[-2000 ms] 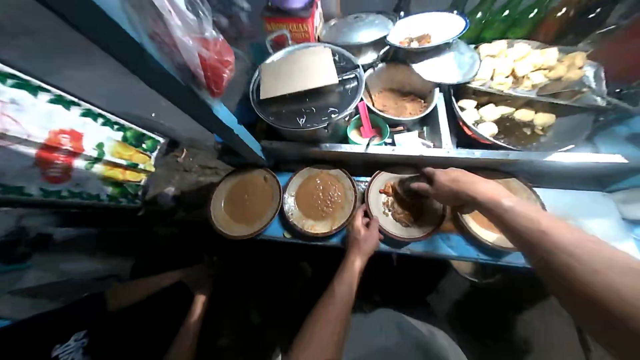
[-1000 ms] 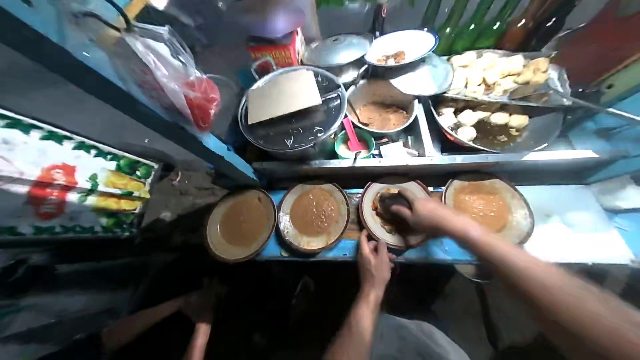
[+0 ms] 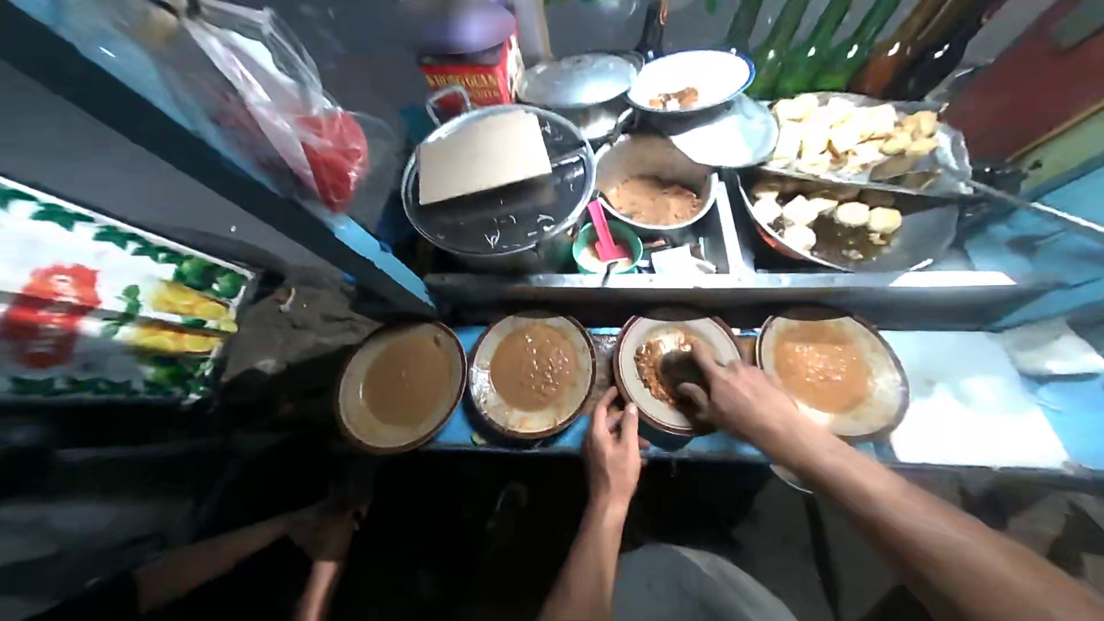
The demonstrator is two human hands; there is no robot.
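Observation:
My right hand (image 3: 724,392) grips a dark pestle (image 3: 681,366) and presses it into reddish-brown, chunky paste on a brown-rimmed plate (image 3: 634,332). At that plate's lower left rim, my left hand (image 3: 614,435) steadies it with its fingers; how firmly they close on the rim is hard to tell. Left of it are a plate of brown sauce with bits in it (image 3: 533,366) and a plate of smoother brown sauce (image 3: 405,384). Another sauce plate (image 3: 824,366) lies to the right, close to my right wrist.
Behind a metal ledge (image 3: 759,280) stand a lidded pot with cardboard (image 3: 483,159), a pot of brown paste (image 3: 655,194), a green cup with a pink spoon (image 3: 608,246), and a wok of frying pieces (image 3: 828,224). Fried pieces fill a tray (image 3: 862,138). Another person's hands (image 3: 328,530) are at lower left.
My right hand and the pestle have shifted within the plate, while my left hand stays at its rim. The right-hand sauce plate, partly covered by my arm two seconds ago, shows more fully.

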